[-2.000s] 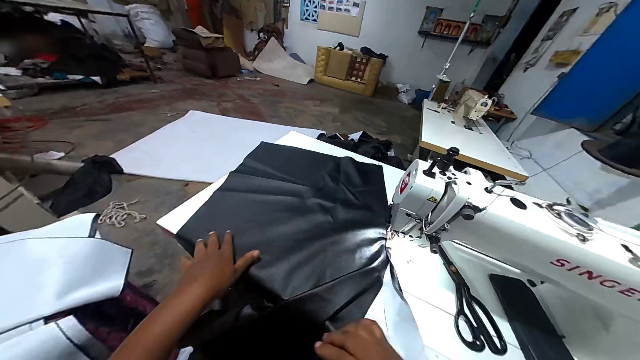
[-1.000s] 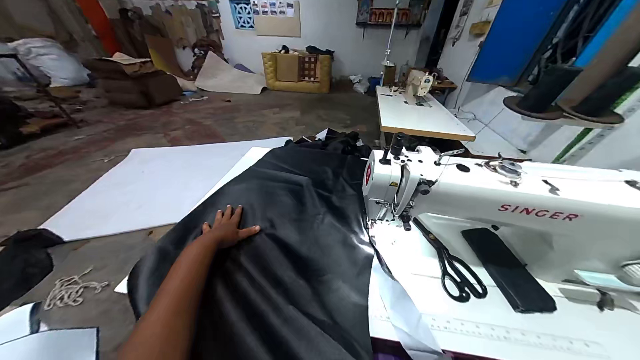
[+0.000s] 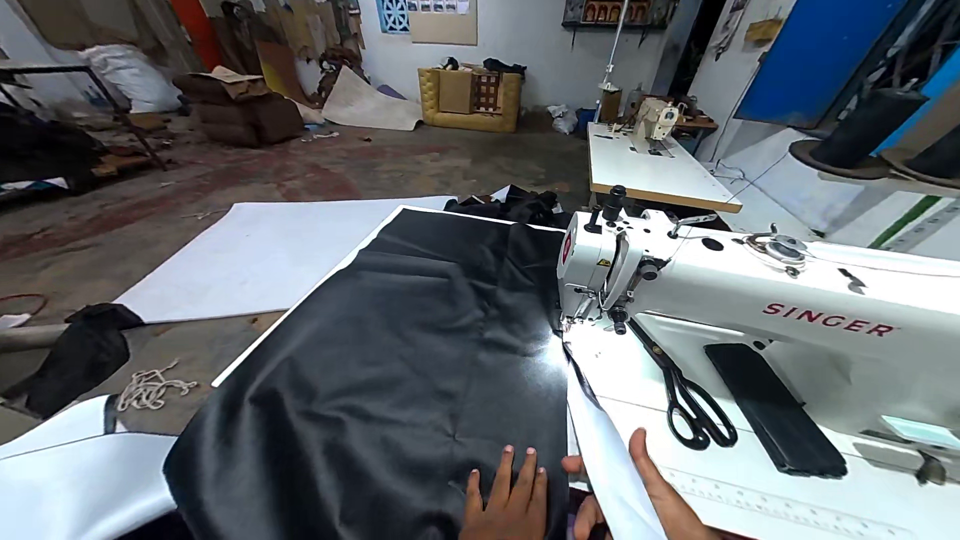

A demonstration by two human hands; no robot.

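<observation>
Black leather-like sheet material (image 3: 390,337) spreads over the left of the white sewing table, its right edge under the needle area of a white Singer sewing machine (image 3: 720,277). My left hand (image 3: 508,499) lies flat on the sheet near its lower right edge, fingers spread. Just right of it, my right hand (image 3: 660,495) is around a white strip (image 3: 609,465), which runs up to the presser foot along the black edge; thumb and fingers are on either side of the strip. Black-handled scissors (image 3: 694,412) lie right of the needle, beside a black flat pouch-like item (image 3: 776,409).
A ruler scale (image 3: 787,506) runs along the table's front. White sheet material (image 3: 285,255) lies beyond the black sheet, and another white piece (image 3: 82,480) is at lower left. A bundle of cord (image 3: 154,388) lies on the floor. Behind stands a second sewing table (image 3: 652,169).
My left hand has moved from the middle of the black sheet to its lower right edge. My right hand, out of view one second ago, is now at the white strip. The view has shifted.
</observation>
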